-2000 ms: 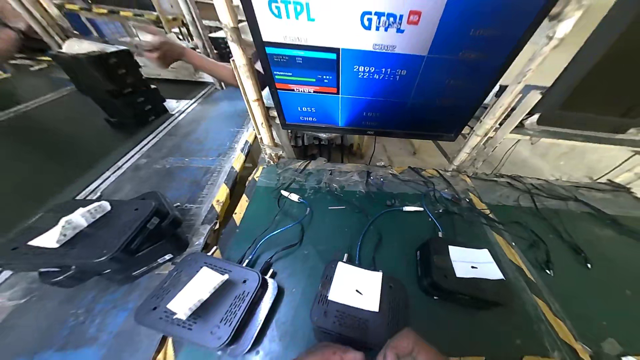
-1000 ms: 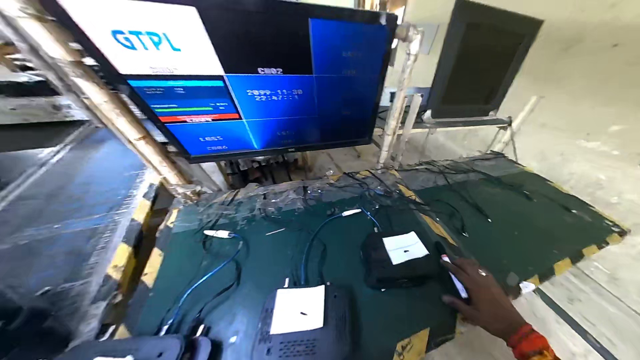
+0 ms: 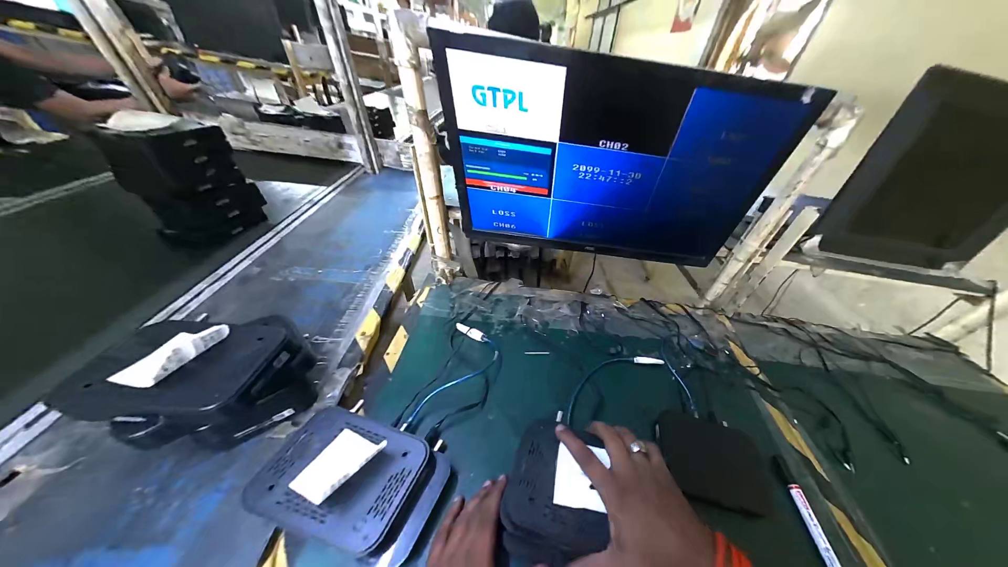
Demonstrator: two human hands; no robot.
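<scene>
My right hand [image 3: 642, 496], with a ring and an orange wrist thread, lies over the middle black set-top box [image 3: 535, 488] and the white paper slip [image 3: 573, 480] on it. At that box's left side rests my left hand [image 3: 471, 524], fingers extended. Another black box [image 3: 713, 461] sits just right, with no slip visible on top. Left of my hands, two stacked boxes [image 3: 370, 480] carry a folded slip [image 3: 337, 465]. A white and red marker pen [image 3: 811, 524] lies at the right. Blue cables with white connectors [image 3: 471, 332] run behind the boxes.
A split-screen monitor [image 3: 622, 157] stands behind the green table [image 3: 520, 386]. At left, a dark conveyor [image 3: 299, 260] carries more boxes [image 3: 236, 362] and a tall stack [image 3: 185, 173]. Another person's hands [image 3: 169, 83] are near that stack. Loose cables [image 3: 858, 394] lie at right.
My right hand has moved left from beside the right box onto the middle box. The slip seen on the right box is no longer visible there. My left hand has come into view.
</scene>
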